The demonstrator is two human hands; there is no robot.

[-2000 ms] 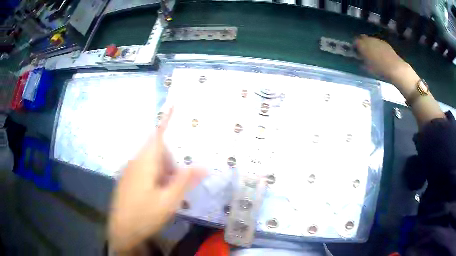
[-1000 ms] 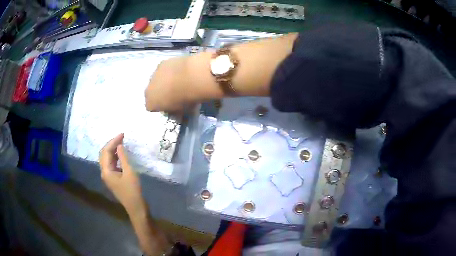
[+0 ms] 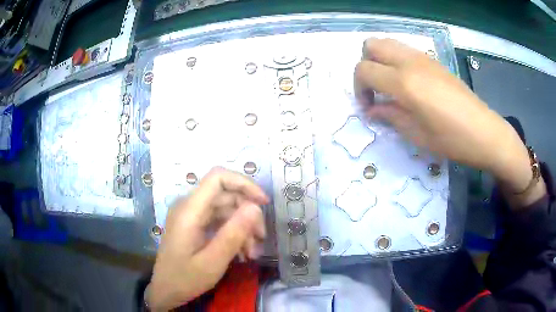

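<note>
A silver-grey fixture bar [image 3: 294, 210] lies front to back across the middle of the large clear tray, its near end past the tray's front rim. Round parts show in several of its seats; the far one looks copper. Small round components [image 3: 191, 124] are spread over the tray [image 3: 141, 207]. My left hand [image 3: 213, 234] is just left of the bar, fingers curled and blurred. My right hand [image 3: 405, 97] is over the tray's far right, fingers bent down and blurred. What either hand's fingertips hold, if anything, is hidden.
A smaller glossy tray [image 3: 76, 152] lies at left with another bar [image 3: 123, 137] along its right side. A red button [image 3: 79, 56] sits on the panel beyond it. Another bar [image 3: 183, 7] lies on the green belt. A blue bin [image 3: 9, 131] is at far left.
My right hand has gone from the left tray to the large tray's far right. My left hand has moved right, beside the middle bar. The left tray's bar now lies uncovered. The view has shifted.
</note>
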